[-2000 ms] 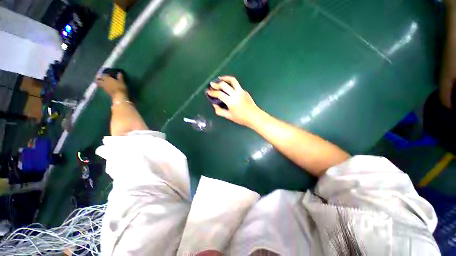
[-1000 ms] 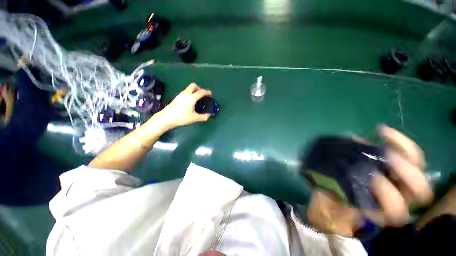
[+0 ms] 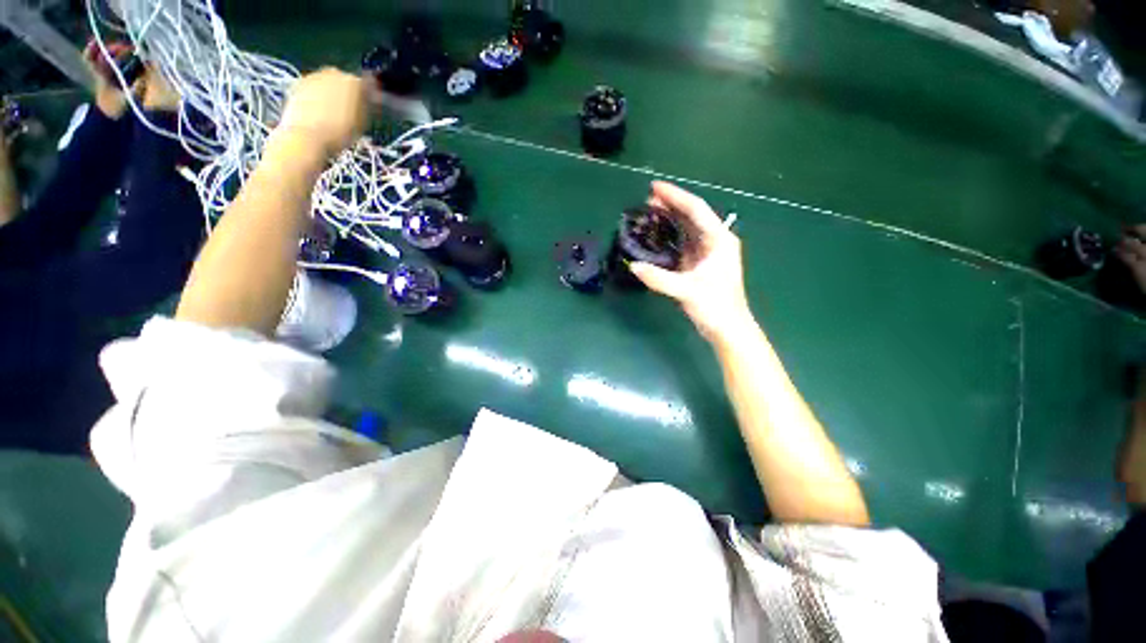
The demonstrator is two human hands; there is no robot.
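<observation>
My right hand (image 3: 710, 270) is around a black lamp unit (image 3: 651, 239) at mid-bench, fingers on its far and near sides. Another black lamp unit (image 3: 581, 261) stands just left of it. My left hand (image 3: 329, 111) is at the upper left, over the white cables (image 3: 239, 94); its fingers are blurred and I cannot tell whether they hold anything. Lamp units with clear shiny domes (image 3: 412, 289) stand beside the cable ends, with a dark unit (image 3: 478, 254) near them. A small white tip (image 3: 729, 220) shows behind my right hand; the rest is hidden.
A clear tub (image 3: 319, 314) is at the left near edge, partly behind my left arm. More black units stand beyond the seam line, one (image 3: 603, 119) apart from the others. Another person's hands (image 3: 120, 78) are at the upper left. A person's fingers are near a unit (image 3: 1072, 251) at the right edge.
My left hand has left the lamp unit it held and moved left to the cables. My right hand, blurred close to the camera with a dark object before, is now at mid-bench around a lamp unit.
</observation>
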